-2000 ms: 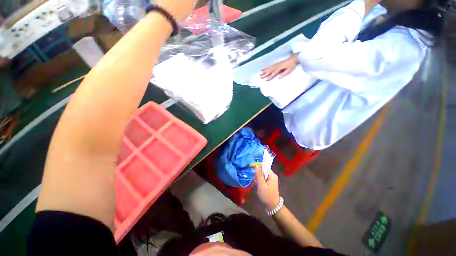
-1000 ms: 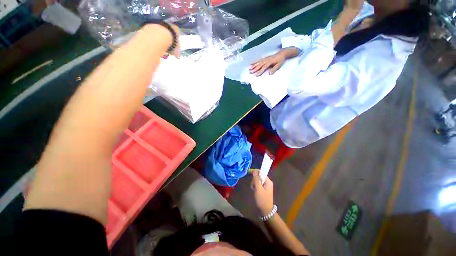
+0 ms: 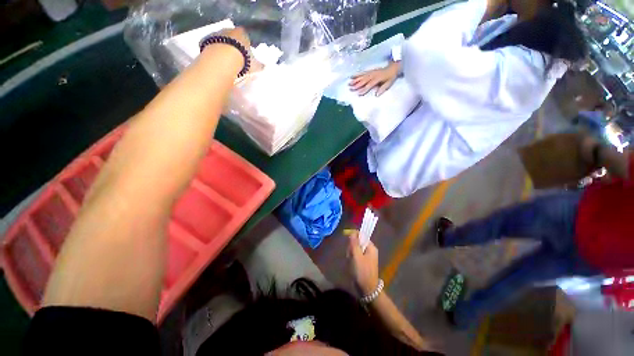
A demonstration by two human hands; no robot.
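My left hand (image 3: pixel 250 64), with a black coil bracelet, reaches into an open clear plastic bag (image 3: pixel 313 24) at a white stack (image 3: pixel 274 111); its fingers are largely hidden and blurred. My right hand (image 3: pixel 363 263), with a white bead bracelet, holds a few thin white strips (image 3: pixel 368 228) upright beside the bench. A small yellow piece (image 3: pixel 348 233) shows at its fingertips. A pink-red compartment tray (image 3: pixel 226 182) lies on the bench, partly hidden under my left forearm.
The green bench (image 3: pixel 327 142) has a curved white stripe. A person in a pale blue coat (image 3: pixel 452 111) sits at the right, a hand on white material. Below are a blue bag (image 3: pixel 316 208) and a red stool (image 3: pixel 358 186). Another person in jeans (image 3: pixel 521 233) is in the aisle.
My left hand has moved within the bag, and the bag is opened wider around the stack. The view has shifted, showing more tray. The person in jeans has come into view at right.
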